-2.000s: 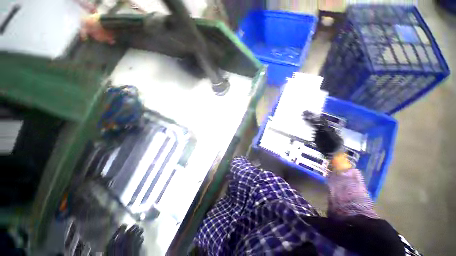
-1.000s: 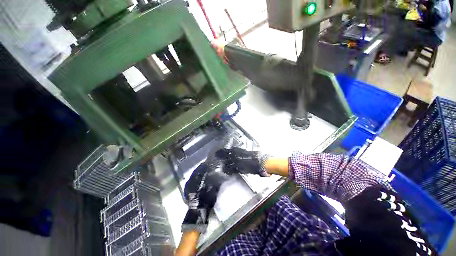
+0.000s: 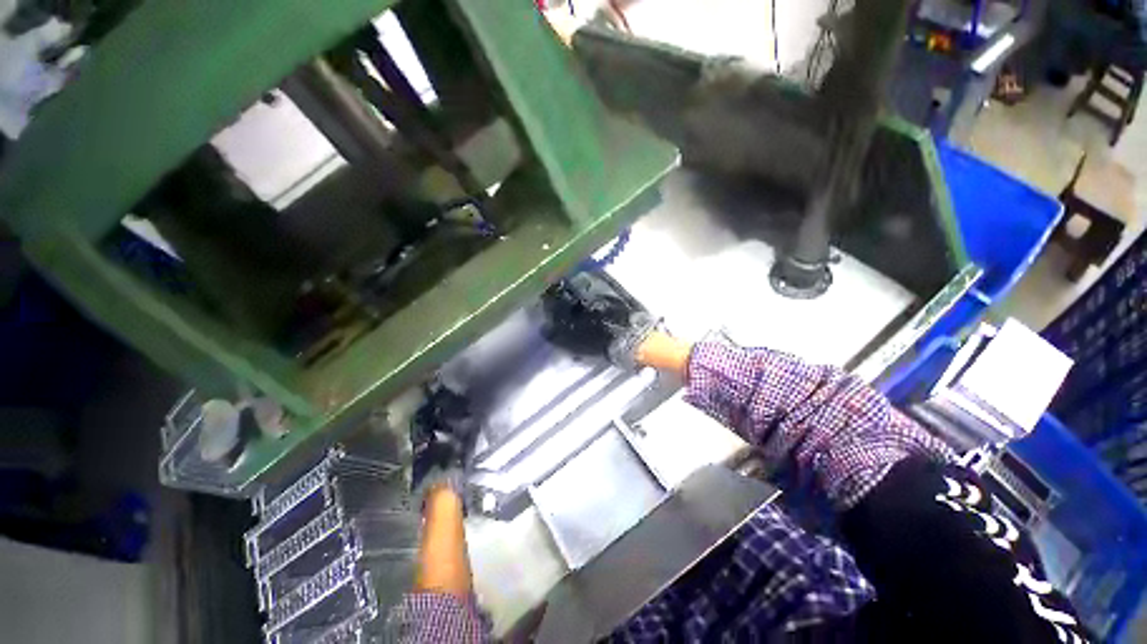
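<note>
My left hand (image 3: 440,434), in a dark glove, is at the left end of the silver casting (image 3: 541,409) on the fixture, below the green machine head. My right hand (image 3: 591,315), also in a dark glove, is at the casting's far right end. The fingers are blurred and partly hidden, so I cannot tell whether either hand grips it. Long pale bars run between the hands. A flat silver tray (image 3: 598,491) lies in front of the fixture, towards me.
The green machine head (image 3: 503,283) overhangs the fixture. An overlapping row of silver frames (image 3: 302,541) stands at left. A dark post (image 3: 818,227) rises behind at right. A pale plate (image 3: 1013,377) sits on castings over the blue crate (image 3: 1094,503). A grey flat panel (image 3: 660,541) lies nearest me.
My hands were together over the fixture a second ago; now they are apart at its two ends. The view has moved closer. Two seconds ago my right hand was at the right crate.
</note>
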